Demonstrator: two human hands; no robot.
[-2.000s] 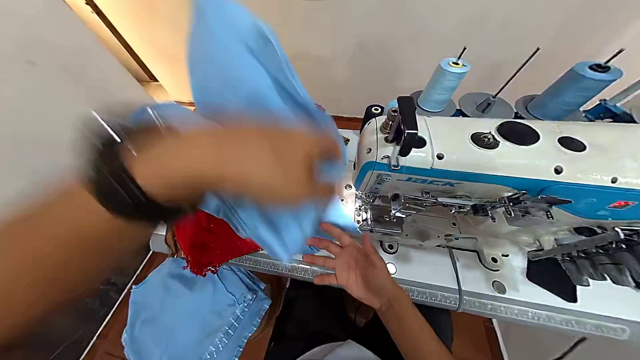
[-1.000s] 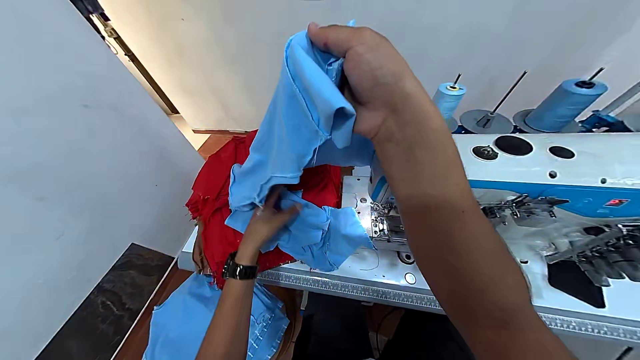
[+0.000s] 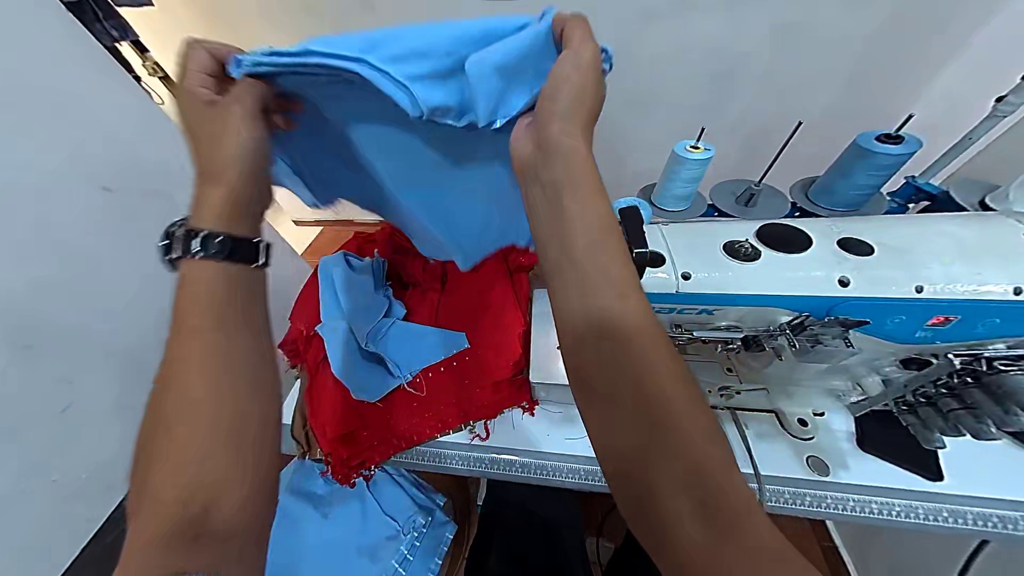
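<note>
My left hand, with a dark watch on its wrist, grips the left end of a light blue fabric piece. At the other end, my right hand holds the folded upper edge. The cloth hangs between both hands, raised above a pile of red fabric. On the red pile lies a smaller light blue piece with loose threads. More light blue fabric with stitched edges hangs below the table's front edge. My right forearm hides part of the sewing machine.
The Jack machine fills the right side. Behind it stand light blue thread cones on a spool stand. A measuring scale runs along the table's front edge. A white wall is close on the left.
My left hand has risen from low over the pile to the cloth's upper left end. The cloth is now spread between both hands, and a smaller blue piece shows on the red pile.
</note>
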